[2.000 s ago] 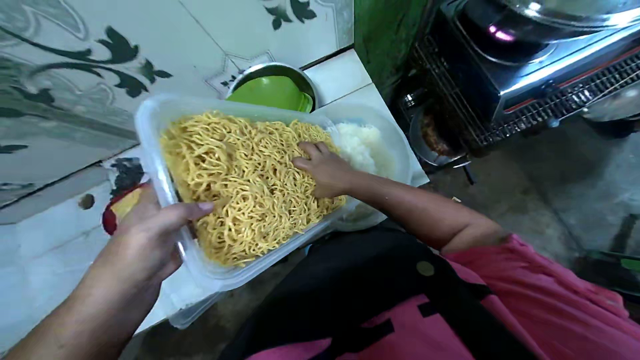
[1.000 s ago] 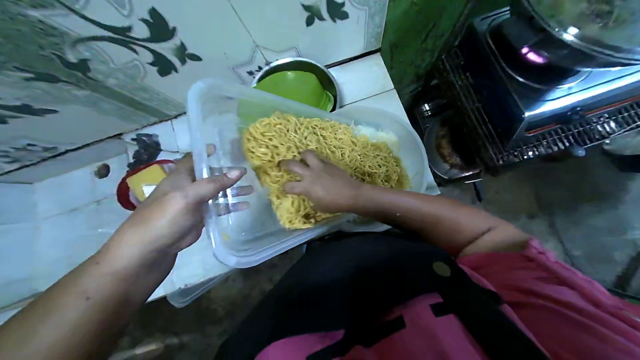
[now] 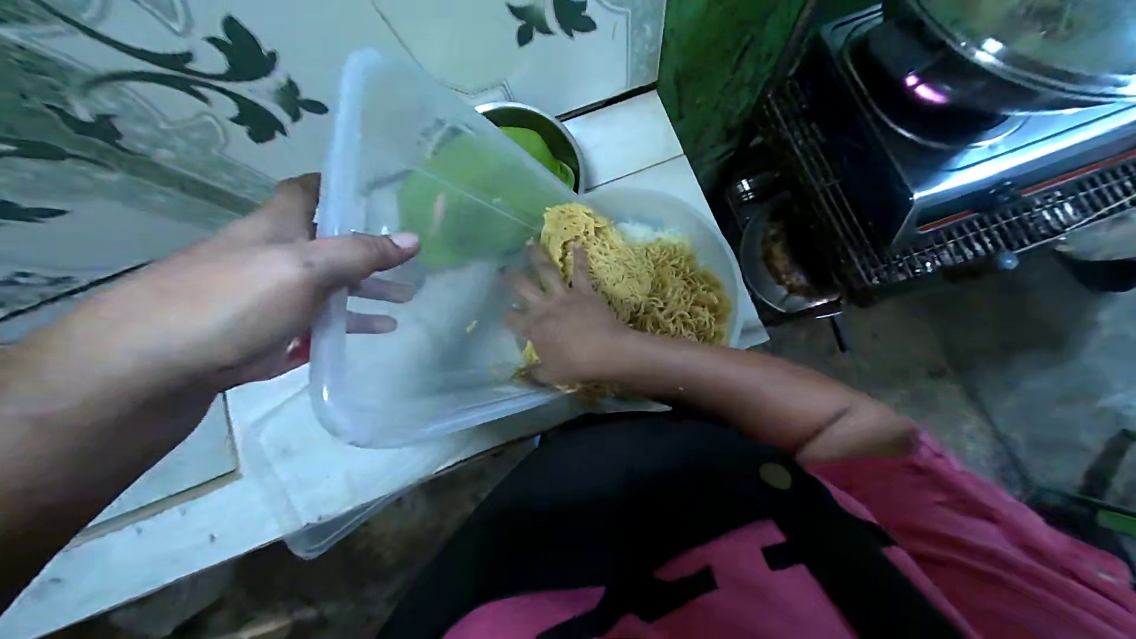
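Observation:
My left hand (image 3: 346,275) grips the end wall of a clear plastic container (image 3: 426,355), thumb inside and fingers behind it. The container is tilted, its left end raised, its right end over a round translucent bowl (image 3: 723,240). Yellow noodles (image 3: 648,284) lie heaped at that end and in the bowl, with white food (image 3: 648,232) behind them, perhaps rice or thin noodles. My right hand (image 3: 568,319) presses with spread fingers against the left side of the noodles. A few noodle bits stick to the container's floor.
A metal bowl (image 3: 568,142) with a green item inside stands by the tiled wall. To the right are a gas stove (image 3: 932,169) with a lidded pot (image 3: 1021,53) and, lower down, a pan (image 3: 781,257) of food. The tiled counter's front edge (image 3: 240,532) runs below the container.
The noodles, earlier spread across most of the container, have moved right with my right hand, and many now lie in the round bowl. My left hand has raised the container's left end.

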